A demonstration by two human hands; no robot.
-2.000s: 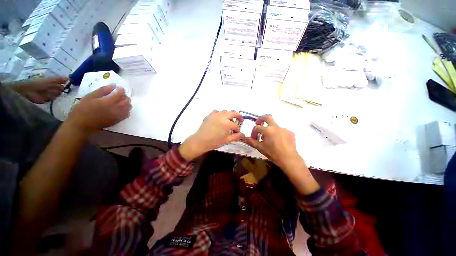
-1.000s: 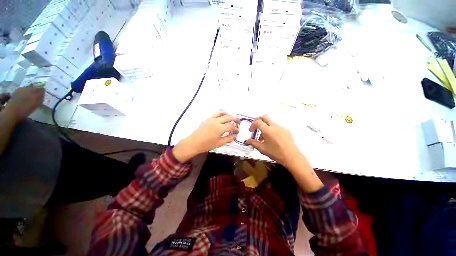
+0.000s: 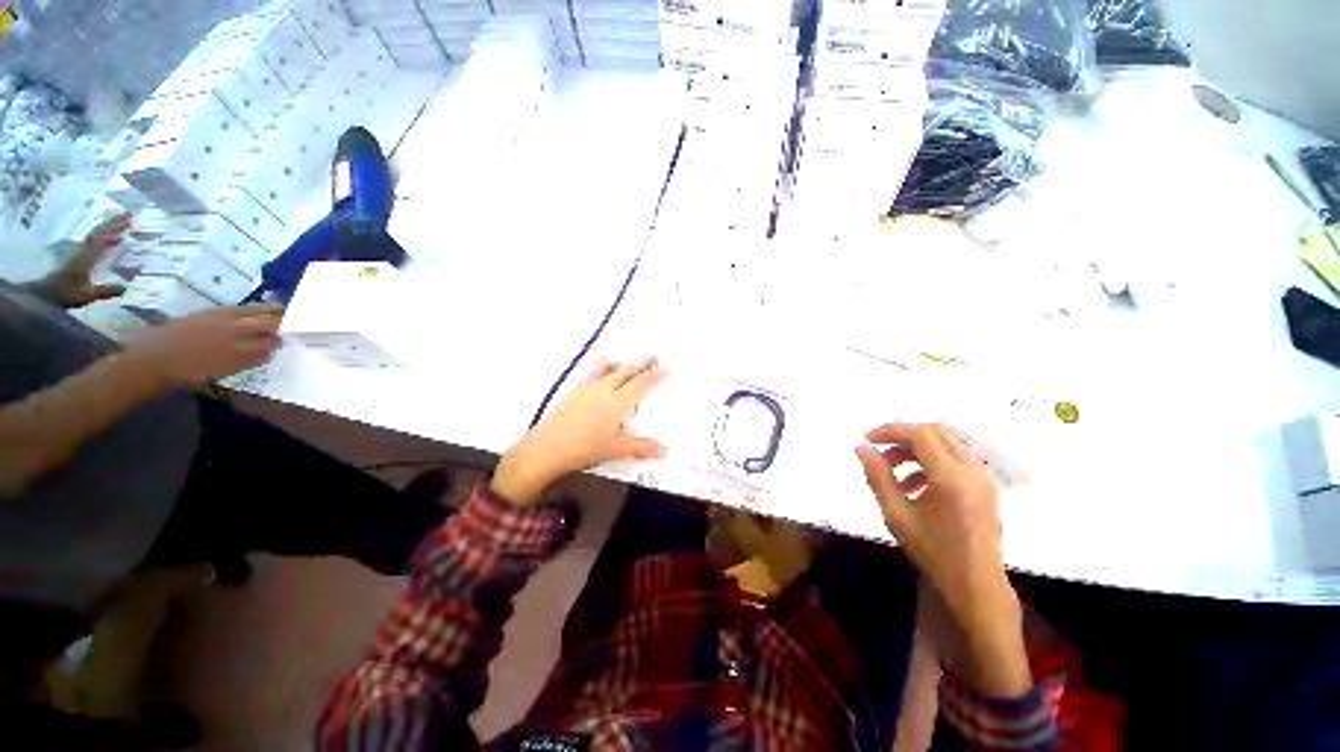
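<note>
A short dark cable point(image 3: 754, 431) lies curled in a loop in an open white box point(image 3: 723, 483) near the table's front edge. The box's outline is washed out by glare. My left hand point(image 3: 591, 426) is just left of the box, fingers apart, with nothing visible in it. My right hand point(image 3: 935, 492) is off to the right of the box, above the table's front edge, fingers curled and apart. I see nothing held in it. A white lid with a yellow round seal point(image 3: 1067, 413) lies to the right, mostly lost in glare.
White box towers point(image 3: 725, 176) stand ahead, with bagged black cables point(image 3: 963, 154) behind right. A power cord point(image 3: 625, 301) crosses the bench. Left are a blue heat gun point(image 3: 357, 199), a sealed white box point(image 3: 343, 312) and a co-worker's hands point(image 3: 221, 342). A black phone point(image 3: 1312, 326) lies right.
Both hands have moved away from the cable loop, my right hand further, to the right. The loop now lies uncovered. The co-worker's hand has come back beside the white box at left.
</note>
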